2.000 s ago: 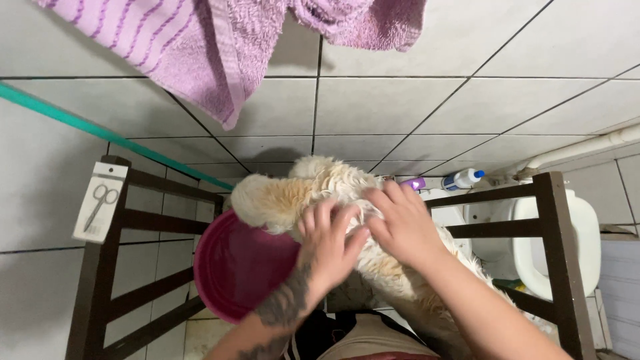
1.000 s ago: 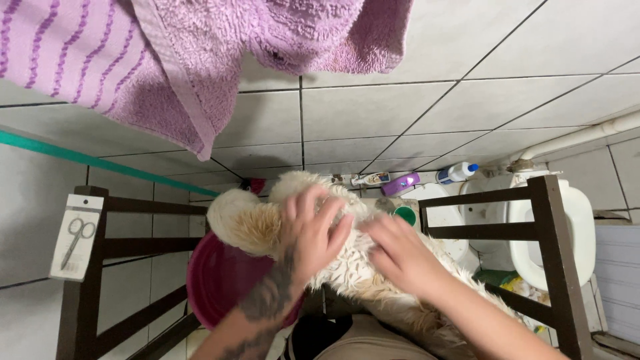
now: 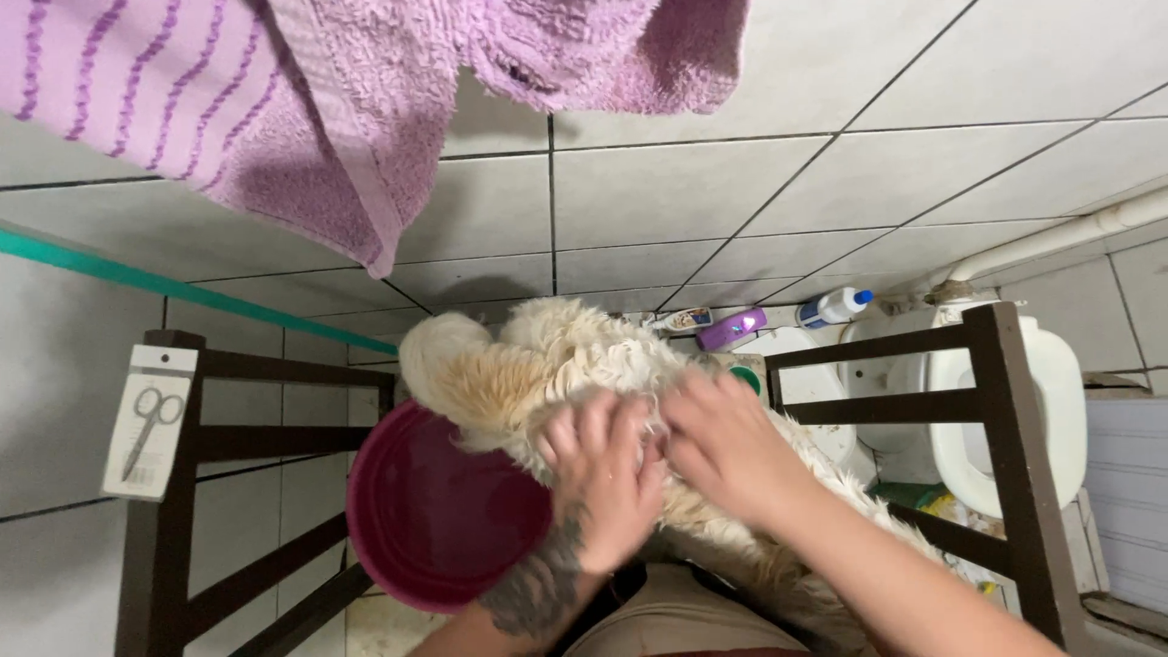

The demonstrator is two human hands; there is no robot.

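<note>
A dog with wet, cream and tan fur (image 3: 493,379) stretches across the middle, its head at the left over a dark red plastic tub (image 3: 365,511) that holds water. My left hand (image 3: 602,465) rests on the fur behind the head, fingers bent and partly spread. Close beside it, my right hand (image 3: 721,443) touches the fur of the back; it is blurred. Whether the fingers pinch any fur cannot be told. The dog's face is hidden from view.
Dark wooden slatted rails (image 3: 283,443) (image 3: 876,406) flank the dog. Packaged scissors (image 3: 151,424) hang at left. A purple towel (image 3: 365,119) hangs above. Bottles (image 3: 830,308) stand by the tiled wall, near a toilet (image 3: 1058,411).
My hands have drawn closer together on the dog's fur since a second ago. The dog's head stays at the left, over the tub.
</note>
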